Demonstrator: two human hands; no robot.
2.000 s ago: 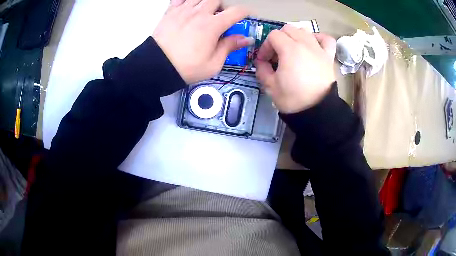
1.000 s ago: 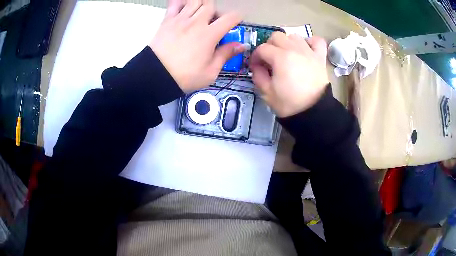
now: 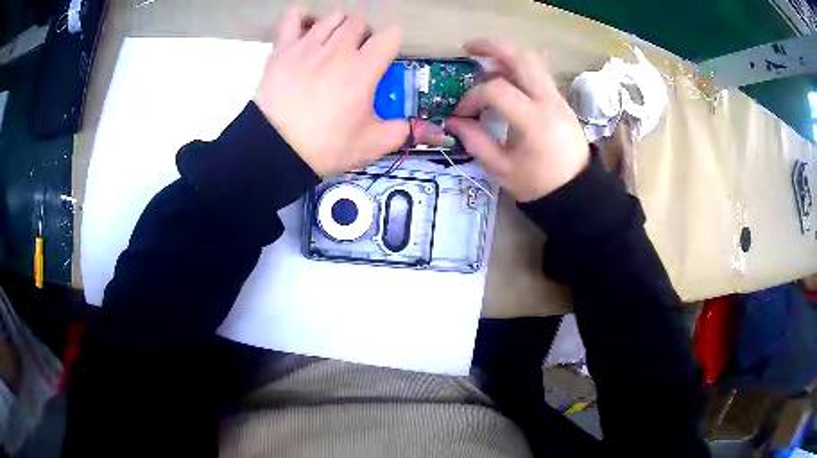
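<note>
The rear housing half (image 3: pixel 436 63) lies open at the back, with the blue battery pack (image 3: pixel 391 93) and the green circuit board (image 3: pixel 451 85) in it. My left hand (image 3: pixel 331 98) rests over its left end, thumb at the lower edge by the lead wires (image 3: pixel 408 154). My right hand (image 3: pixel 528 125) has its thumb and forefinger close together at the board's lower edge; what is between them cannot be told. The front housing half (image 3: pixel 460 234) lies open nearer me, with the white-ringed speaker driver (image 3: pixel 344 212) and the dark oval (image 3: pixel 396 220). A thin white strand crosses its upper right.
The white work sheet (image 3: pixel 358 313) lies under the unit on the tan bench cover (image 3: pixel 690 206). The padded hammer (image 3: pixel 618 98), head wrapped in white, lies right of my right hand. A yellow-handled tool (image 3: pixel 38 261) and a black box (image 3: pixel 67 80) are at the left.
The housing halves have shifted slightly left and down in view. My right hand has moved off much of the board, uncovering it. My left thumb has moved down to the lower edge. The white strand now shows.
</note>
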